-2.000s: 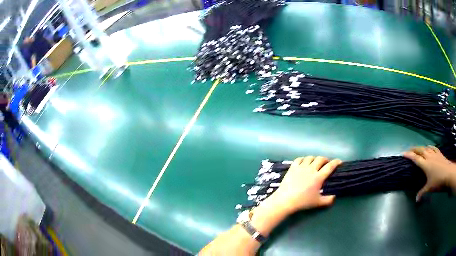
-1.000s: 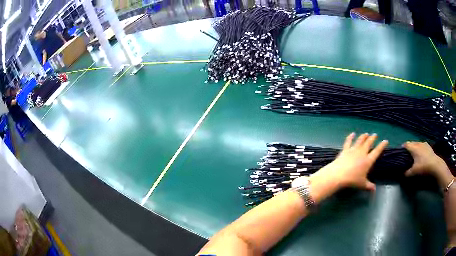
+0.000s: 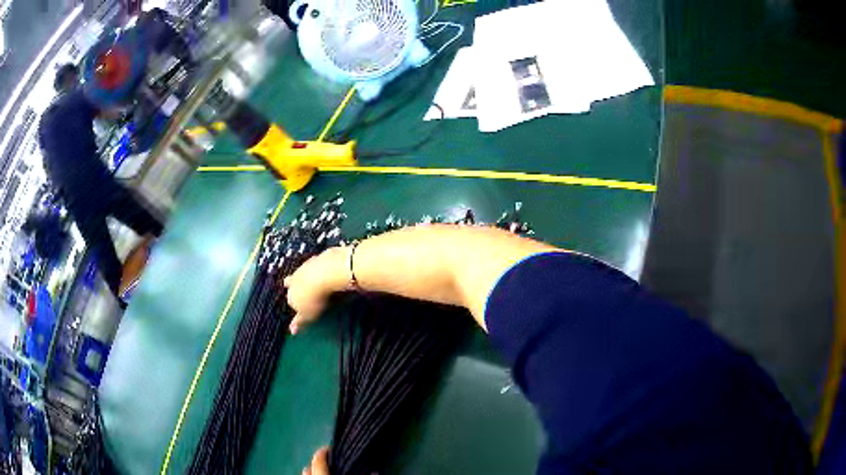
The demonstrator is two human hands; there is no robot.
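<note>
Two bundles of black cable leads with white-marked ends lie on the green table. The left bundle (image 3: 232, 394) runs down to the bottom edge. The wider bundle (image 3: 385, 385) fans out below my right forearm, which hides part of it. My right hand (image 3: 315, 286) is at the marked ends of the left bundle, fingers bent downward; its grip is unclear. My left hand (image 3: 318, 462) is mostly cut off by the bottom edge; only fingers show, against the wider bundle's left side.
A yellow heat gun (image 3: 301, 158) with a dark nozzle lies beyond the bundles. A light-blue fan (image 3: 362, 37) and white printed papers (image 3: 557, 65) are at the table's far side. A person in dark clothes (image 3: 79, 153) is at the left. Grey floor (image 3: 733, 232) lies beyond the right table edge.
The view has turned right, bringing the heat gun, fan and papers in. My right hand has moved off the nearer bundle to the marked ends; my left hand is now mostly out of frame.
</note>
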